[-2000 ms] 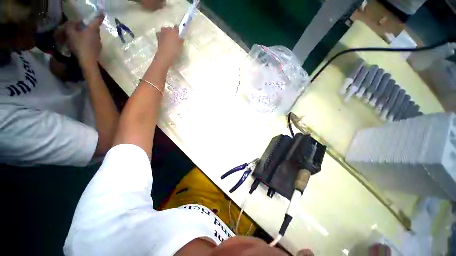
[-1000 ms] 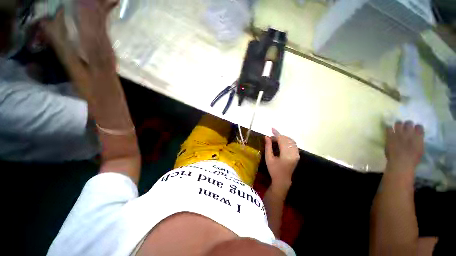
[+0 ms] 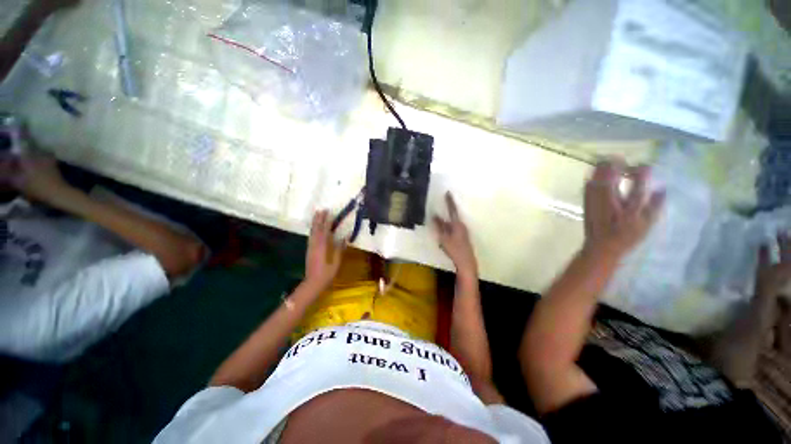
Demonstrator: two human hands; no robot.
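Observation:
A black bench device (image 3: 399,178) with a tan part lies on the cream bench in front of me. Blue-handled side cutters (image 3: 349,217) lie against its left side. My left hand (image 3: 322,251) is at the bench edge just left of the cutters, fingers extended, with no object visible in it. My right hand (image 3: 454,236) is right of the device, fingers apart and empty, slightly blurred. A thin pale cord (image 3: 382,283) hangs over my lap below the bench edge.
Clear plastic bags (image 3: 290,69) lie behind left, with a slim pale stick (image 3: 124,52) and other cutters (image 3: 66,101) further left. A large white block (image 3: 624,74) stands right rear. A neighbour's hand (image 3: 617,208) is over pale wrap at right; another neighbour sits left.
My left hand has come back from the far left, where it held a white stick. My right hand has risen to the bench. The white handle no longer shows in the device's tan part.

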